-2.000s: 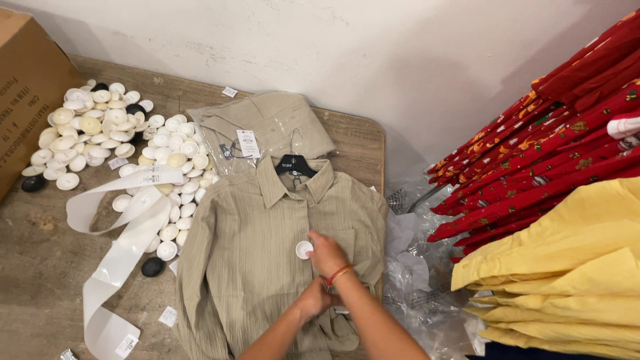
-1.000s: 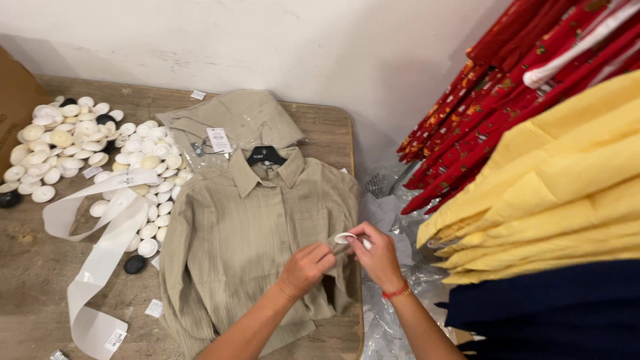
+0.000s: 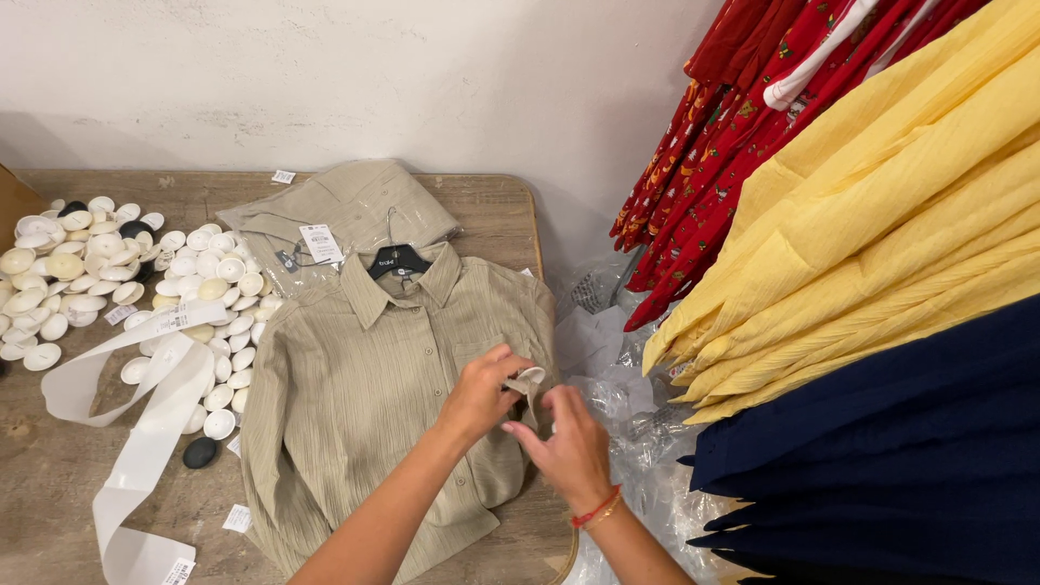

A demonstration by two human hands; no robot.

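Observation:
A beige crinkled button-up shirt point(image 3: 366, 382) lies on the table, with a black hanger point(image 3: 398, 260) in its collar. Over its right side, my left hand point(image 3: 483, 394) grips a fold of the sleeve fabric near the cuff. A round white security tag point(image 3: 532, 374) sits on that fold, beside my left fingertips. My right hand point(image 3: 569, 443), with a red bracelet on its wrist, is just right of the fold, thumb and fingers curled; a small pale piece shows between them, mostly hidden.
Many white and some black tags point(image 3: 89, 268) lie at left beside a curling label strip point(image 3: 134, 463). Behind the shirt is a bagged beige garment point(image 3: 349, 199). Red, yellow point(image 3: 853, 219) and navy garments point(image 3: 869, 439) hang at right, above clear plastic bags point(image 3: 650, 471).
Two seconds ago the white tag was over the shirt front; now it is at the raised sleeve fabric. My right hand has come away slightly from the tag since one second ago. The view has shifted.

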